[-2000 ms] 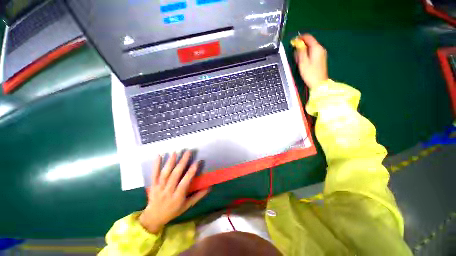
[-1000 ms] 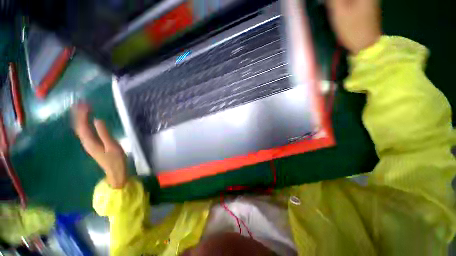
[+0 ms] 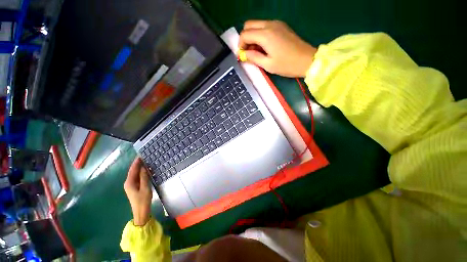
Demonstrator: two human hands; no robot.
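An open silver-grey laptop [image 3: 235,166] lies turned at an angle in front of me, its dark screen [image 3: 128,66] showing blue, red, green and grey blocks. My right hand [image 3: 274,48] is at the laptop's right edge near the hinge, fingers closed on a small yellow-tipped plug [image 3: 242,55]; whether it sits in the jack is hidden. A thin red cable [image 3: 311,115] runs from there past the palm rest to my lap. My left hand [image 3: 138,187] is at the laptop's left edge, thumb side by the keyboard; its fingertips are partly hidden.
A red pad [image 3: 246,192] and a white sheet [image 3: 292,133] lie under the laptop on the glossy green bench [image 3: 358,176]. Other laptops on red pads, one nearby [image 3: 77,137], stand along the bench at the left. Blue structures line the far left.
The view has rotated, so the laptop appears more slanted. My right hand has come from beyond the right edge to the laptop's side. My left hand has come in to the left edge.
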